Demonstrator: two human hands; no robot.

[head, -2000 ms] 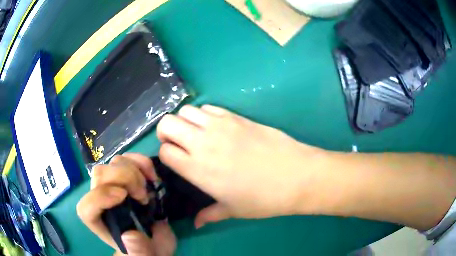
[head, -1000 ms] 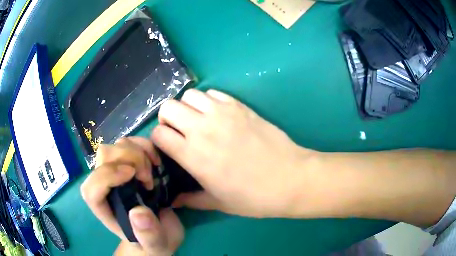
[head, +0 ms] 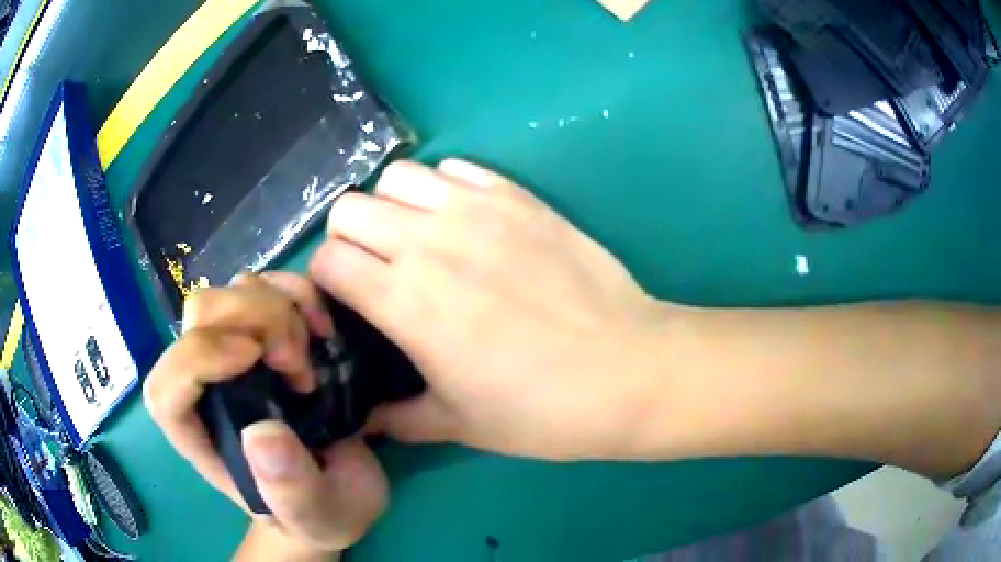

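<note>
My left hand (head: 263,406) is closed around a chunky black block (head: 236,423) at the lower left. My right hand (head: 494,318) lies over a flat black housing (head: 379,357) against the block, with its fingers curled over it; part of the housing shows between the hands. The fingertips and the contact with the block are mostly hidden. The black pin tray (head: 258,154) lies just beyond my hands, with gold pins (head: 179,269) at its near left end, partly beside my left fingers.
Overlapping black housings (head: 867,121) lie at the upper right. A blue-rimmed white board (head: 66,285) stands at the left, with cables and an oval mesh piece (head: 112,491) below it. A cardboard corner (head: 622,8) shows at the top. White flecks dot the green mat (head: 659,198).
The camera view has shifted, so the tray and cardboard sit higher in the picture. Both hands keep their hold; the black block is turned slightly.
</note>
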